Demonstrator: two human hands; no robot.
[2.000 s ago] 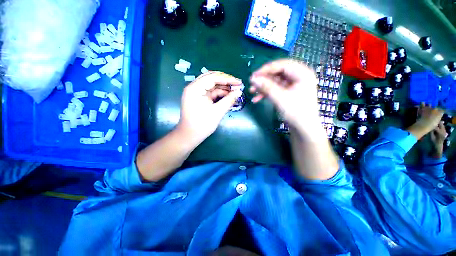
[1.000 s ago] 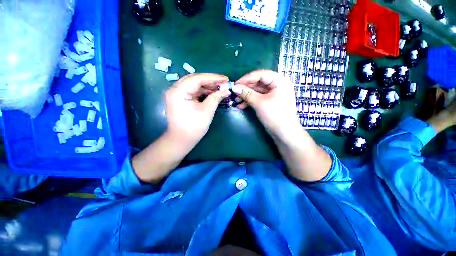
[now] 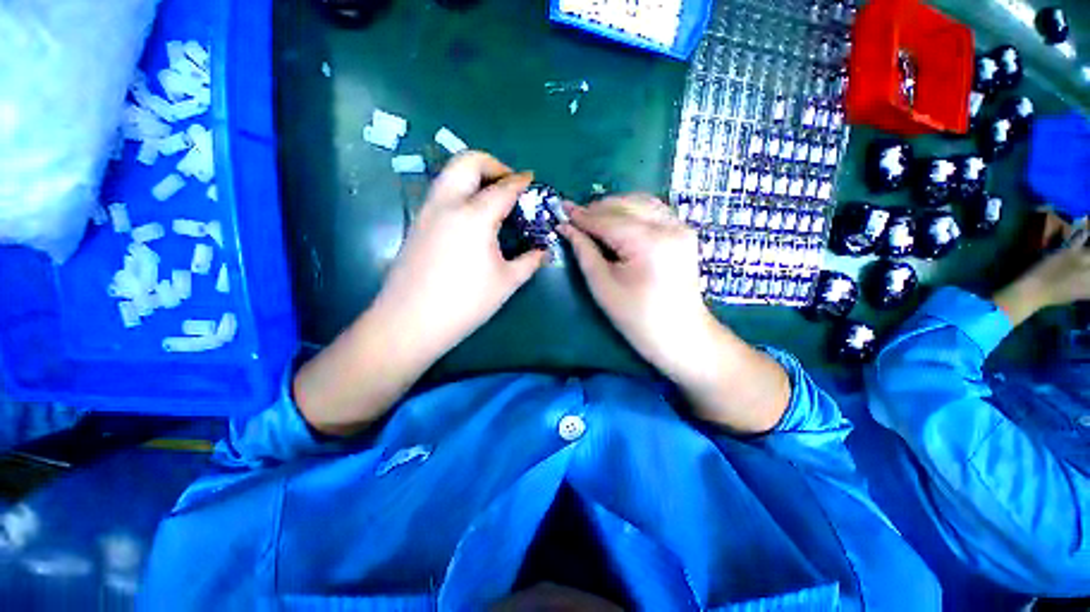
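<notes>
A round black unit [image 3: 537,213] with a white and silvery top is between my hands in front of my chest. My left hand [image 3: 460,233] grips it around its left side, thumb below and fingers above. My right hand [image 3: 634,263] is at its right side, with thumb and forefinger pinched on a small pale piece [image 3: 559,213] against the unit's top. The fingertips partly hide this piece, and I cannot tell its shape.
A blue bin [image 3: 257,239] with white pieces [image 3: 155,281] and a cloudy plastic bag [image 3: 66,120] is at left. Loose white pieces [image 3: 386,129] lie above my hands. A grid tray [image 3: 759,179], red box [image 3: 870,72], small blue tray [image 3: 697,34] and black units [image 3: 894,283] are at right, beside another worker's arm [image 3: 956,347].
My right hand has come back to my left from apart. Since one second ago, my left hand has opened around the black unit, which now shows more between the hands. The view has shifted.
</notes>
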